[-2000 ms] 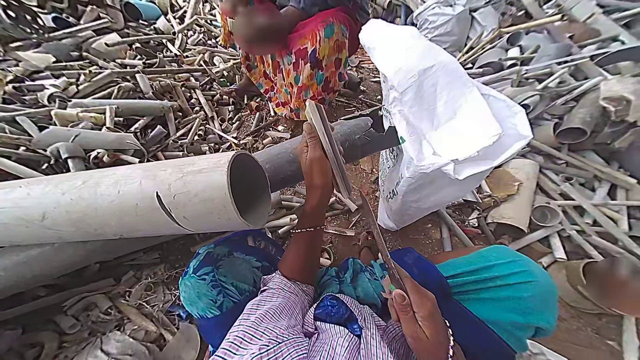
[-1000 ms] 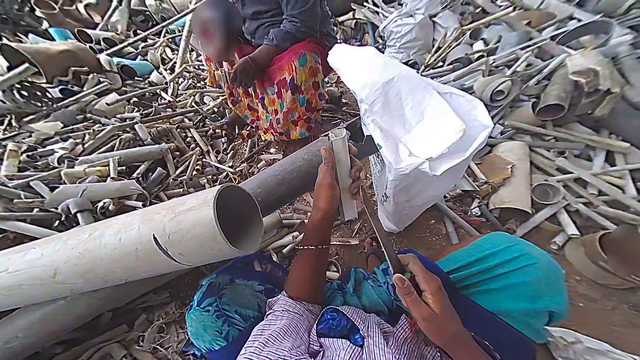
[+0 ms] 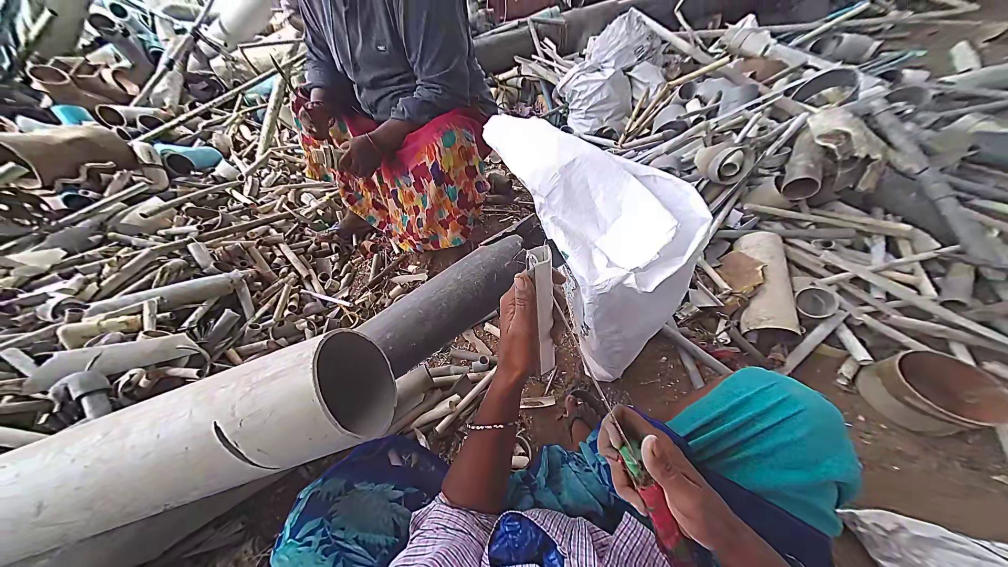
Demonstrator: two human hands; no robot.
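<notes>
Upright in my left hand (image 3: 520, 327) is a narrow white plastic strip or channel piece (image 3: 544, 315), gripped near its upper half. My right hand (image 3: 657, 472) holds a long thin blade (image 3: 587, 358) by its handle, which is wrapped in green and red. The blade points up and away, its far end close beside the plastic piece; whether they touch cannot be told. A large white woven sack (image 3: 622, 252) stands just beyond and to the right of my left hand. Behind my left hand lies a dark grey pipe (image 3: 441, 303).
A wide pale pipe (image 3: 189, 449) with a slit in its wall reaches in from the left. Another person (image 3: 402, 102) sits opposite, holding a small piece. Heaps of plastic pipe scraps (image 3: 157, 291) cover the ground on both sides. A wide pipe ring (image 3: 929, 390) lies at the right.
The plastic piece stands more upright than two seconds ago, when it leaned left. My right hand and the blade remain below and to the right of it. The view has tilted upward, showing more of the other person.
</notes>
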